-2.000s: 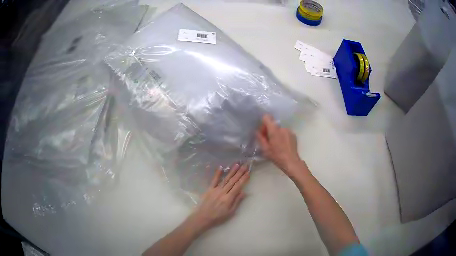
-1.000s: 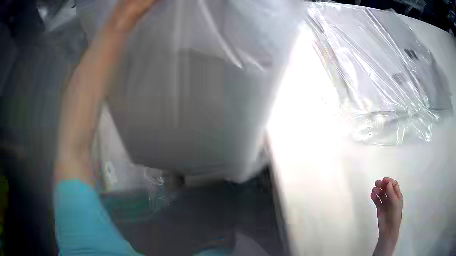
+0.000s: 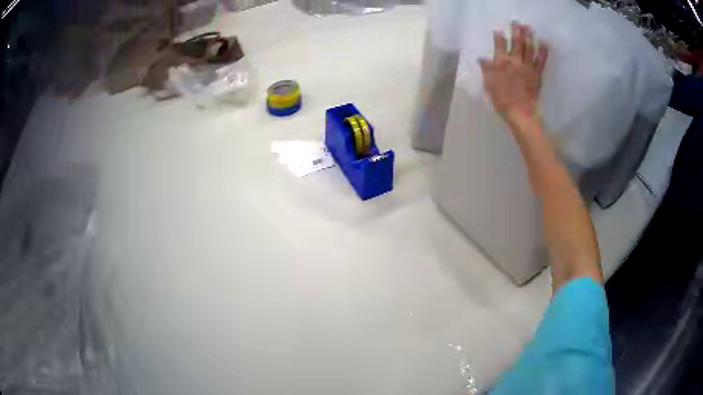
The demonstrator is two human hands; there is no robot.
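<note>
A grey boxy handbag [image 3: 493,177] stands upright at the right of the table. Thin whitish wrapping [image 3: 601,85] covers its upper part. My right hand [image 3: 515,77] lies on this wrapping with its fingers spread; I cannot tell whether it grips the wrapping. More grey bag surfaces stand behind and beside it. My left hand is not in view.
A blue tape dispenser [image 3: 360,154] stands left of the bags, with white labels [image 3: 304,157] beside it. Yellow-and-blue tape rolls [image 3: 284,98] stand farther back. Crumpled clear plastic [image 3: 216,81] and a brown heap [image 3: 169,63] lie at far left. Clear polybags [image 3: 50,285] lie at near left.
The view has swung back to the dispenser and upright bags. The filled polybag is gone from in front of me. My right hand has come onto the wrapped bag; my left hand has left view.
</note>
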